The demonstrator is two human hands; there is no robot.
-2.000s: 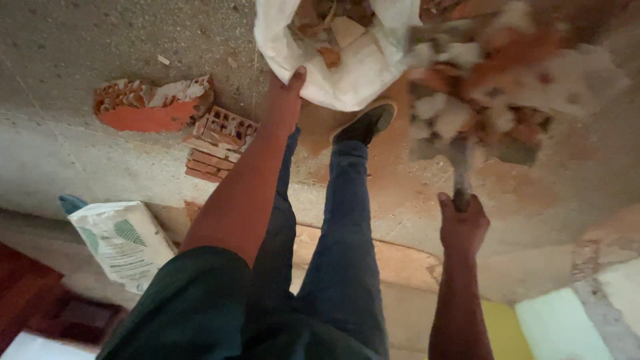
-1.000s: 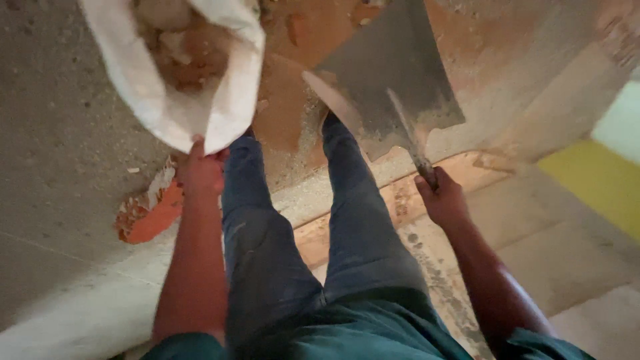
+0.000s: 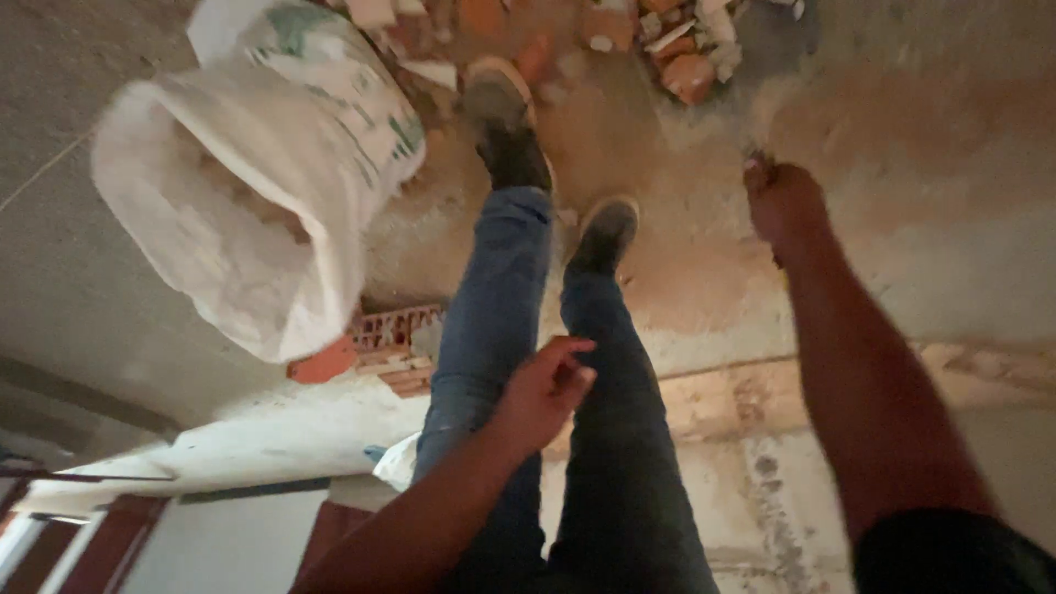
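My left hand (image 3: 549,388) hangs in front of my legs, fingers loosely curled and apart, holding nothing. At the right, my right hand (image 3: 788,206) is closed around the handle of a shovel, whose blade is blurred near the top edge. A white woven sack (image 3: 330,115) with green print stands at the left, its mouth gaping toward me; its inside is dim and blurred. Broken brick and mortar rubble (image 3: 689,74) lies at the top, beside the blade.
Hollow bricks (image 3: 404,330) and a broken orange brick piece (image 3: 326,360) lie between the sack and my legs. My shoes (image 3: 606,231) are on the dusty concrete floor (image 3: 693,280). A pale wall runs behind me, with a small white bag (image 3: 400,462) near it.
My left hand has let go of the sack's rim and is now in front of my legs. The shovel has moved away from beside the sack toward the rubble.
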